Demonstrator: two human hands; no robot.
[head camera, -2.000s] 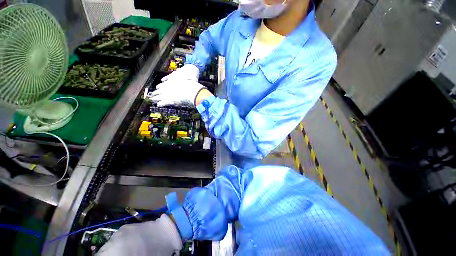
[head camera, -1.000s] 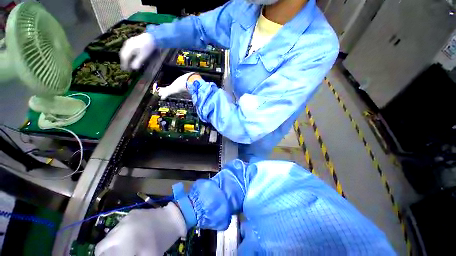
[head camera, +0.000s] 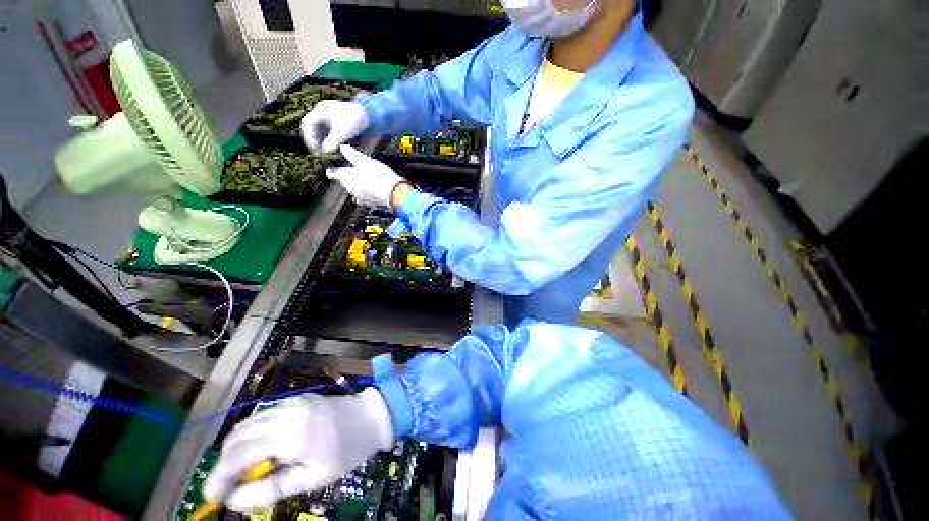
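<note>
My right hand (head camera: 306, 443), in a white glove with a blue wrist strap (head camera: 391, 395), is in the lower left over a green circuit board (head camera: 351, 494). It is closed around a slim yellow stick (head camera: 257, 471), held like a pen. The stick points down and left over the board's near left part. The picture's bottom edge cuts off the board, and my glove hides part of it. I cannot tell whether the stick touches the board. My left hand is not in view.
A worker (head camera: 570, 163) stands ahead, white-gloved hands raised over the conveyor rail (head camera: 260, 326). Another board (head camera: 392, 249) with yellow parts lies below those hands. A pale green fan (head camera: 163, 122) and black parts bins (head camera: 270, 175) stand left. A blue coiled cord (head camera: 92, 392) crosses left.
The view has swung left. The yellow stick now shows in my right hand. The other worker's hands, together first and then apart with one over the bins, are now close together above the rail.
</note>
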